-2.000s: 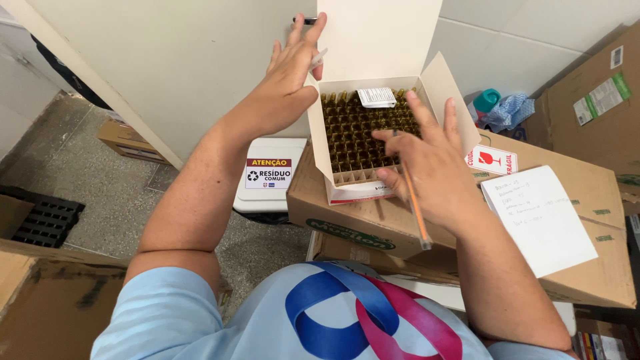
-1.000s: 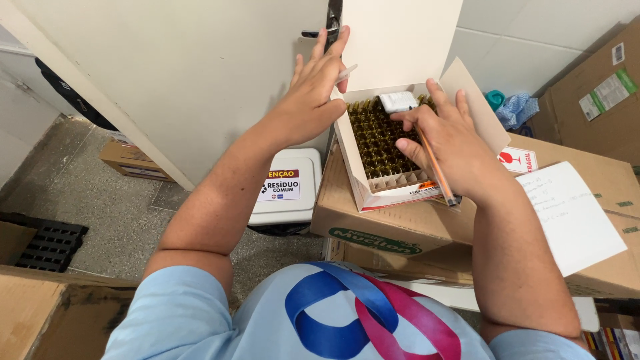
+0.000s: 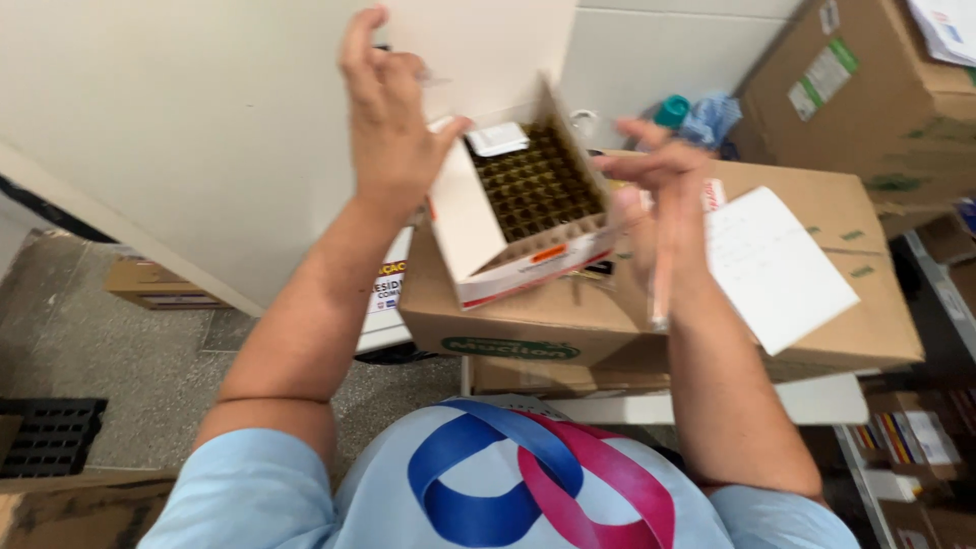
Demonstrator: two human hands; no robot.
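Observation:
An open white carton [image 3: 476, 221] of amber glass ampoules [image 3: 537, 179] stands tilted on a large cardboard box [image 3: 633, 305]. Folded paper leaflets [image 3: 497, 139] lie on the ampoules at the back; empty divider cells show at the front. My left hand [image 3: 396, 114] is at the carton's left rear corner, thumb near its rim, with a small clear item between the fingers, too blurred to name. My right hand [image 3: 667, 191], blurred, is just right of the carton and holds a pencil or pen [image 3: 662, 267] against the palm. A handwritten sheet of paper [image 3: 778, 267] lies to the right.
A white door [image 3: 191, 114] stands at the left, with a labelled white bin [image 3: 385, 305] below it. Another cardboard box [image 3: 823, 91] is at the right rear, near a teal cap [image 3: 672, 111] and a blue cloth or bag [image 3: 711, 120]. Stocked shelves [image 3: 907, 450] are at the lower right.
My right hand has left the ampoules and moved to the carton's right side. The carton has turned and stands more tilted. The leaflets lie uncovered by my fingers.

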